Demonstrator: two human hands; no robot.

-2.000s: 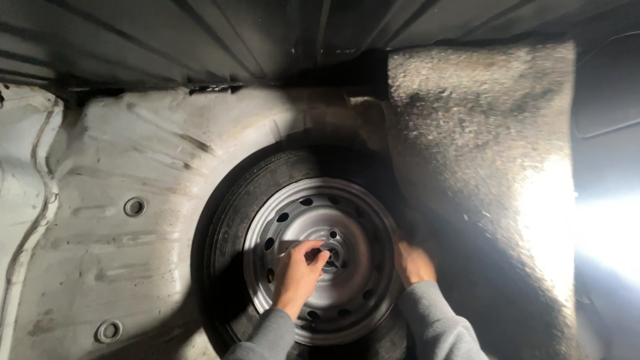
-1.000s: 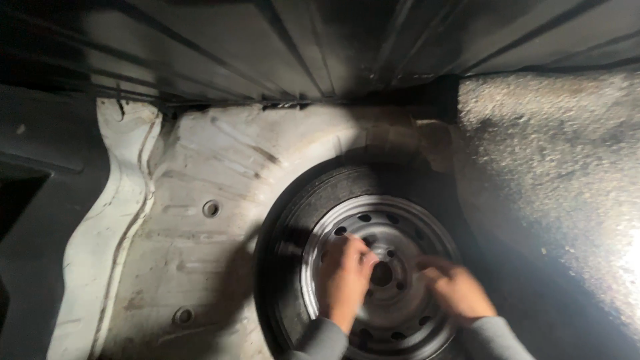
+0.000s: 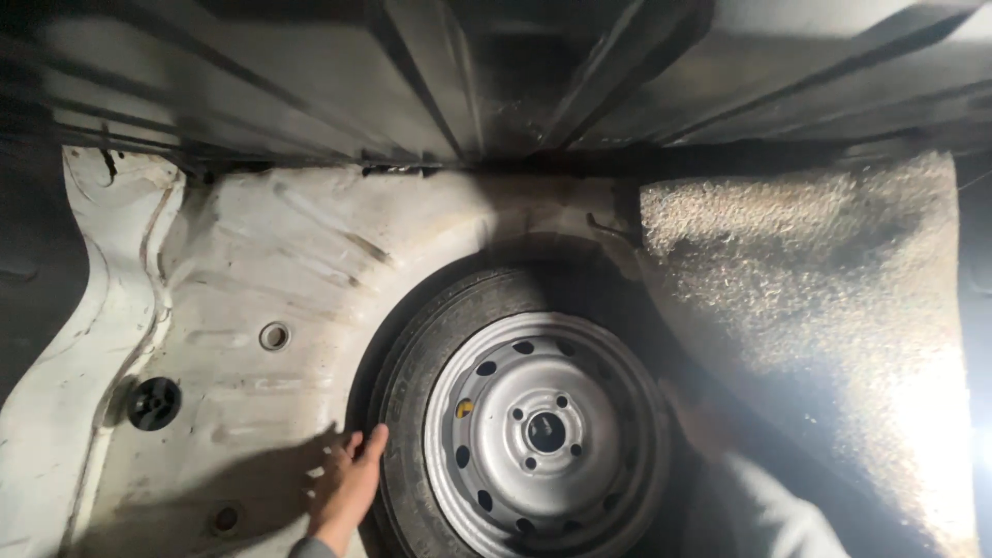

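Note:
A spare wheel with a silver steel rim (image 3: pixel 484 465) and a black tyre (image 3: pixel 407 403) lies in the round well of a car's boot floor. The hole at the rim's centre is uncovered. My left hand (image 3: pixel 349 480) is at the tyre's left edge, fingers apart, holding nothing that shows. My right hand (image 3: pixel 694 411) is blurred and in shadow at the right side of the wheel; its fingers are hard to make out. A round black plastic retainer (image 3: pixel 154 404) lies on the metal floor, left of the wheel.
The pale metal boot floor (image 3: pixel 256 271) has ribs and round plugs (image 3: pixel 275 335). A carpet-like mat (image 3: pixel 775 256) covers the right side. Dark ribbed panelling (image 3: pixel 511 85) runs across the top, and a strong light glares at the right edge.
Both hands have left the wheel's centre for its left and right sides. The centre hole now shows open, and the black retainer is on the floor at the left.

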